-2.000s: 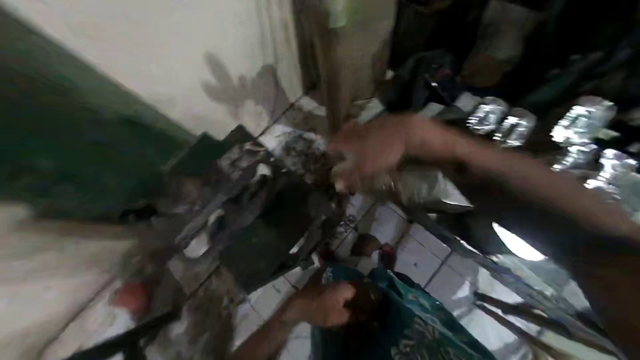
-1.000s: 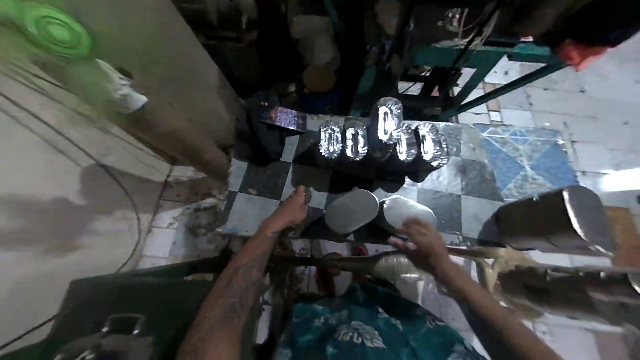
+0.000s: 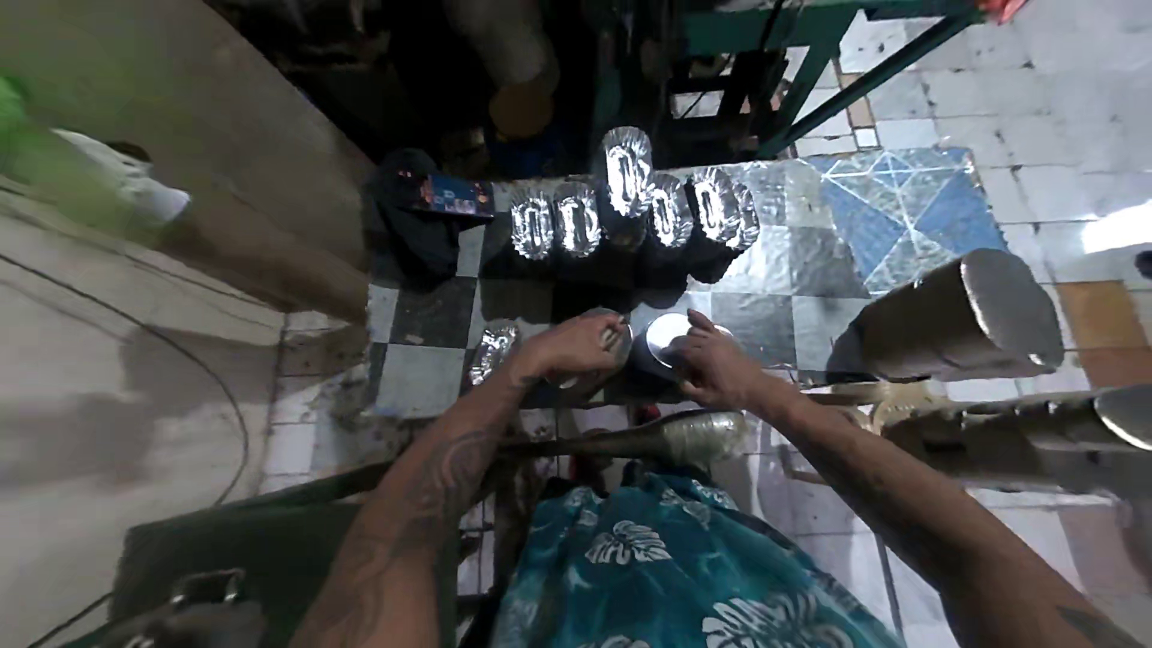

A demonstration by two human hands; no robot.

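Observation:
My left hand [image 3: 585, 346] is over an oval metal container [image 3: 621, 333] near the table's front edge; its curled fingers hide part of the top, and any grip is unclear. Beside it, my right hand [image 3: 713, 364] touches the top of a second container with a bright, flat, silvery top [image 3: 668, 337]. A foil-covered piece [image 3: 494, 351] lies left of my left hand. Farther back stand several crinkled foil-topped containers [image 3: 578, 220] in an uneven row, one of them [image 3: 627, 171] set higher than the others.
The checkered tabletop [image 3: 418, 378] carries a dark cloth [image 3: 414, 225] and a printed box [image 3: 456, 196] at back left. Tall stacks of metal containers stand at right [image 3: 967, 319] and lower right [image 3: 1044, 423]. A wall edge [image 3: 333, 234] borders the left; a green metal frame [image 3: 814, 72] rises behind.
My left hand has moved from the table surface onto the left oval container. A foil-covered piece now shows at front left. My right hand stays by the right container.

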